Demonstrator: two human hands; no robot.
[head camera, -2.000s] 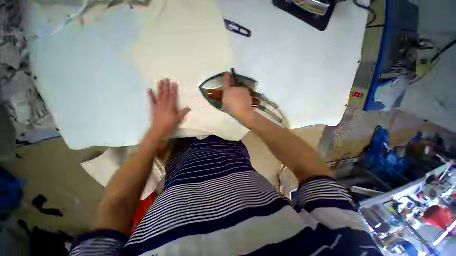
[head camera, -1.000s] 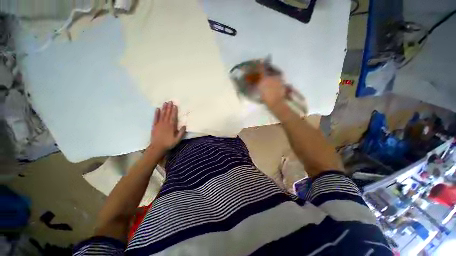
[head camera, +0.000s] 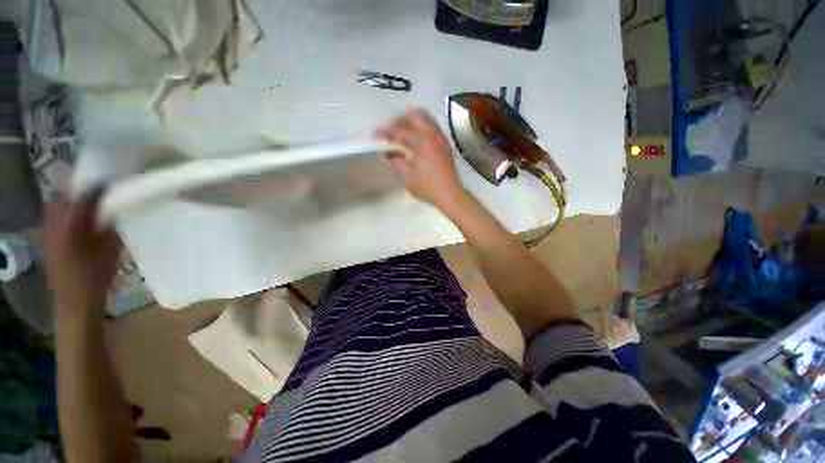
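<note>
My left hand (head camera: 80, 240), blurred, is at the left end of a cream cut panel (head camera: 262, 163). The panel is lifted in a long blurred band across the near part of the white table. My right hand (head camera: 418, 155) pinches the panel's right end. The brown-handled steam iron (head camera: 493, 136) rests on the table just right of my right hand, its shiny soleplate showing, its yellowish hose curving over the near edge. The thread snips (head camera: 384, 81) lie mid-table beyond my right hand.
The second iron (head camera: 493, 11) sits on its black rest (head camera: 516, 36) at the far edge. Crumpled cream cloth (head camera: 194, 45) lies far left. Cream cloth (head camera: 253, 339) hangs below the near edge. A blue-edged machine table (head camera: 678, 90) stands at right.
My right hand has let go of the iron, now standing at right, and holds the panel. My left hand has moved far left. The panel, flat before, is lifted.
</note>
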